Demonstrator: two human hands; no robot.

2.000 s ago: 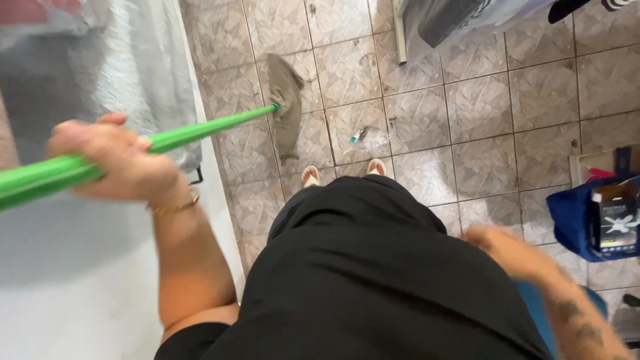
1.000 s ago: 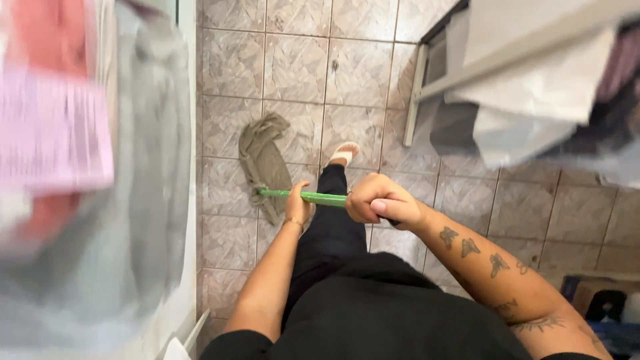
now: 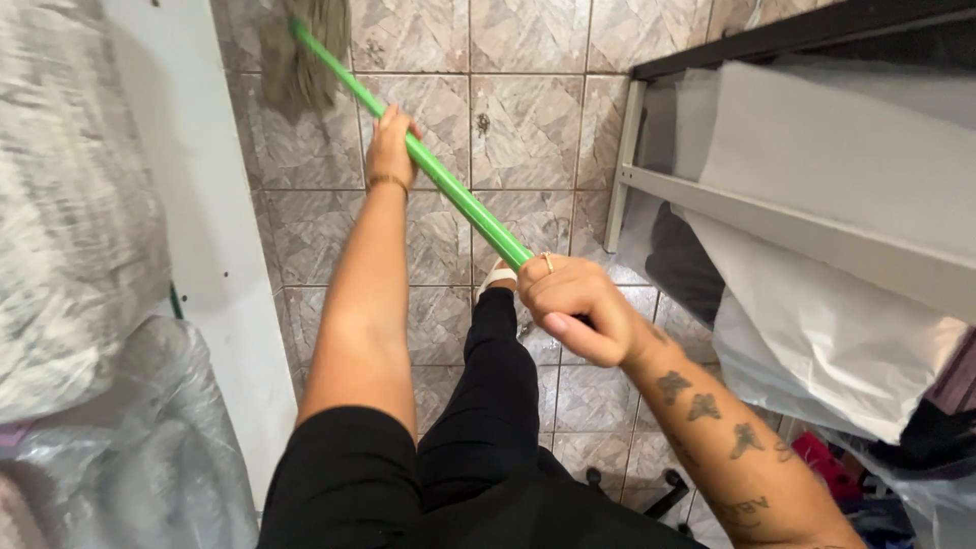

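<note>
A long green pole slants from the upper left down to the middle of the view. At its far end a grey-brown mop cloth lies on the tiled floor, partly cut off by the top edge. My left hand is around the pole's middle, fingers wrapped over it. Further up the pole, my right hand is closed on the near end, the thumb folded across. A white sandal on one foot shows between my hands, partly hidden by the right one.
On the left, a white panel stands beside plastic-wrapped bundles. A metal-framed rack with white sheets is on the right. Dark wheeled legs are near the bottom, and patterned floor tiles lie between.
Two seconds ago only my left hand held the pole; one second ago both did, as now. The mop cloth has moved forward, away from my feet, since the last earlier frame.
</note>
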